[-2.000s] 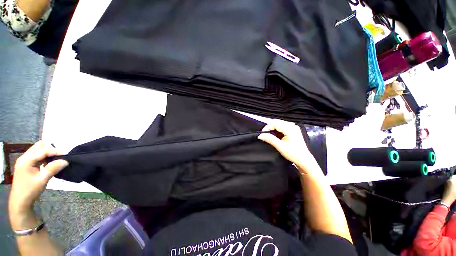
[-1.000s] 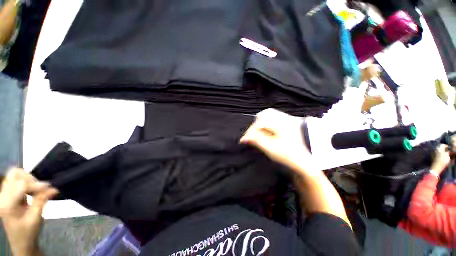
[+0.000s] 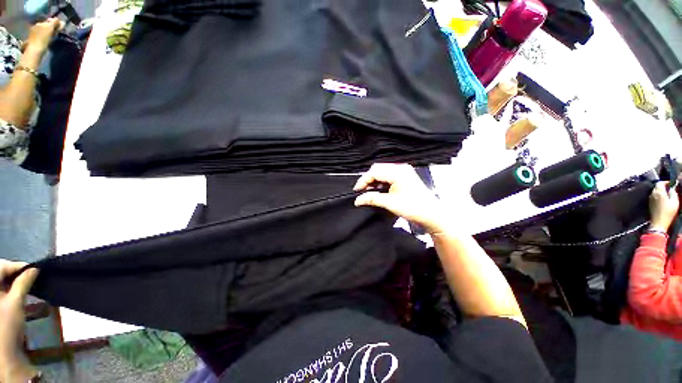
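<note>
A black garment [image 3: 299, 262] lies over the table's near edge and my lap, its upper edge stretched taut between my hands. My left hand [image 3: 15, 307], partly cut off by the left edge of the picture, pinches one end of that edge. My right hand [image 3: 400, 196] pinches the other end between thumb and fingers near the middle. No needle or thread can be made out. A stack of black garments [image 3: 247, 82] lies just beyond, with a small pink-white strip [image 3: 345, 87] on it.
Three black thread cones [image 3: 503, 185] with green ring ends lie at right. A magenta bottle [image 3: 510, 39], teal cord [image 3: 465, 72] and dark flat bar [image 3: 541, 96] lie beyond. A person in red sleeves [image 3: 652, 274] is at right; another person's arm [image 3: 21, 93] is at upper left.
My left hand has moved outward to the left and down, and the garment edge, slack one second ago, is taut again. The view has shifted, showing more of the table's right side.
</note>
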